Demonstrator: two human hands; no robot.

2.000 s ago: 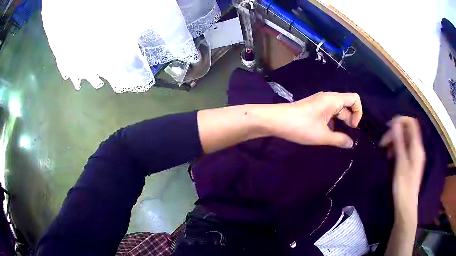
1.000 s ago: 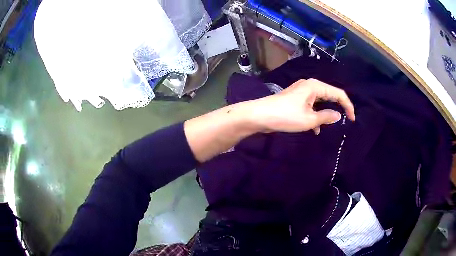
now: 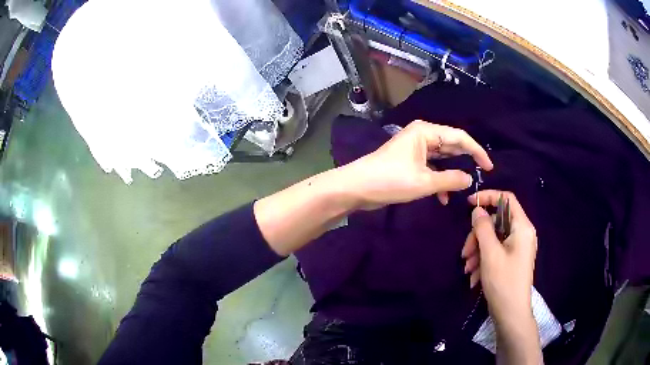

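Observation:
The dark purple garment (image 3: 399, 249) lies across my lap. My left hand (image 3: 406, 167) reaches in from the left and pinches a bit of the cloth, with small pale marks, between thumb and forefinger. My right hand (image 3: 504, 253) is just below and right of those fingertips. A fine bright sliver, looking like a needle (image 3: 478, 201), shows at its thumb and finger. Small metallic snips (image 3: 503, 217) are held in the same hand. A pale stitch line (image 3: 473, 314) and a striped fabric flap (image 3: 547, 319) show partly behind my right wrist.
White lace-edged cloth (image 3: 150, 85) hangs over equipment at upper left. A metal frame post (image 3: 346, 57) and a blue bar (image 3: 420, 50) stand beyond the garment. The wood-edged white table (image 3: 570, 43) curves along the upper right. The floor (image 3: 178, 207) is green.
My right hand, blurred at the right and then out of view, is now beside my left fingertips, with the snips visible. My left hand has shifted slightly left and still pinches the cloth.

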